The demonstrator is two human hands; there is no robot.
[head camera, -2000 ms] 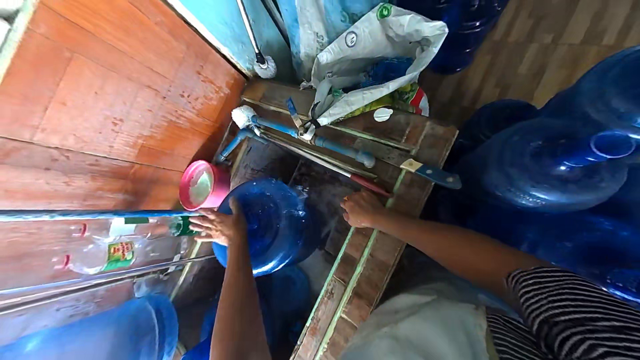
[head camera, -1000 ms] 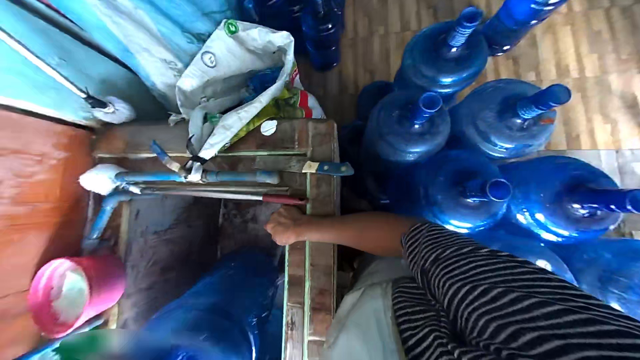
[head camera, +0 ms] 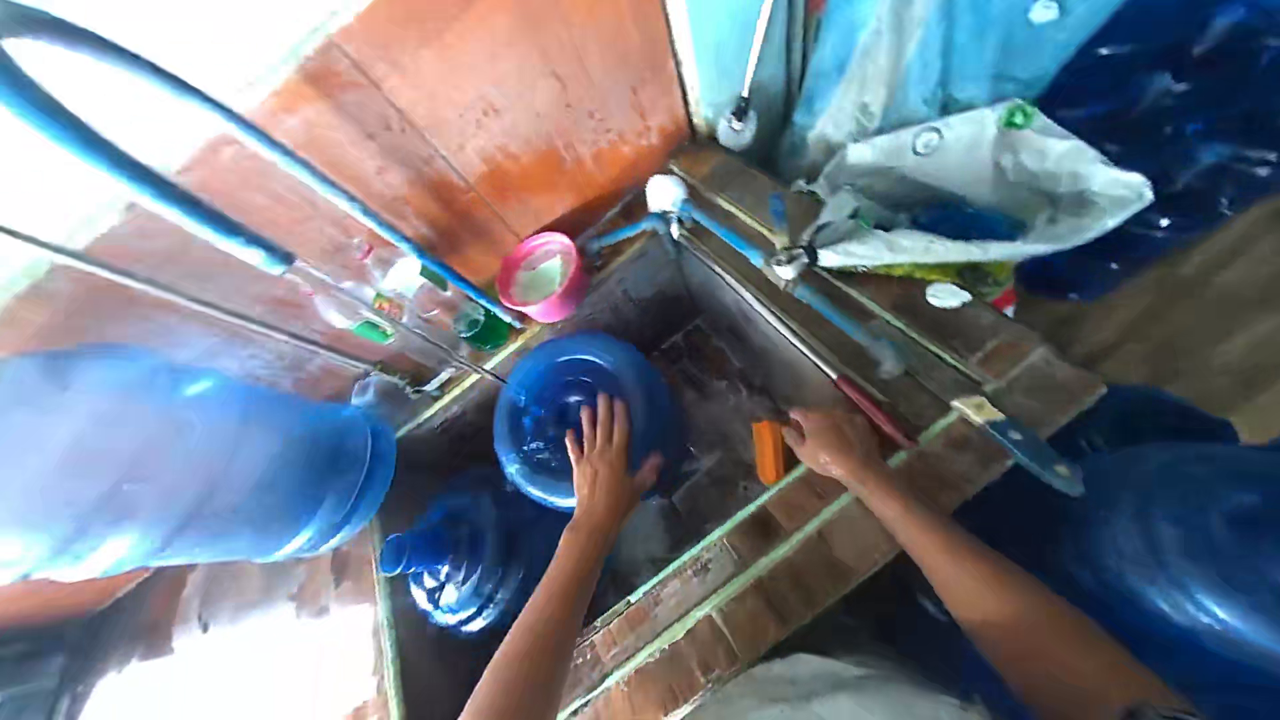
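In the tiled basin, a blue plastic water jug [head camera: 540, 430] shows its round base. My left hand [head camera: 605, 460] rests on it with the fingers spread. At the basin's tiled edge is my right hand [head camera: 828, 442], fingers curled, beside an orange block [head camera: 769, 452]; whether it grips anything is hidden. A thin rod with a red handle [head camera: 872, 408] lies just above that hand. A second blue jug [head camera: 465, 560], its neck to the left, is lower in the basin.
A pink pail [head camera: 541, 277] stands at the basin's corner. Blue pipes with a valve [head camera: 792, 262], a white sack [head camera: 985, 190] and a scraper [head camera: 1020, 440] are on the ledge. Plastic bottles [head camera: 430, 300] stand by the wall. A large jug [head camera: 180, 460] is at left, others at right.
The view has swung back left over the basin since one second ago. The orange block now shows beside my right hand. My left hand is on the jug's base.
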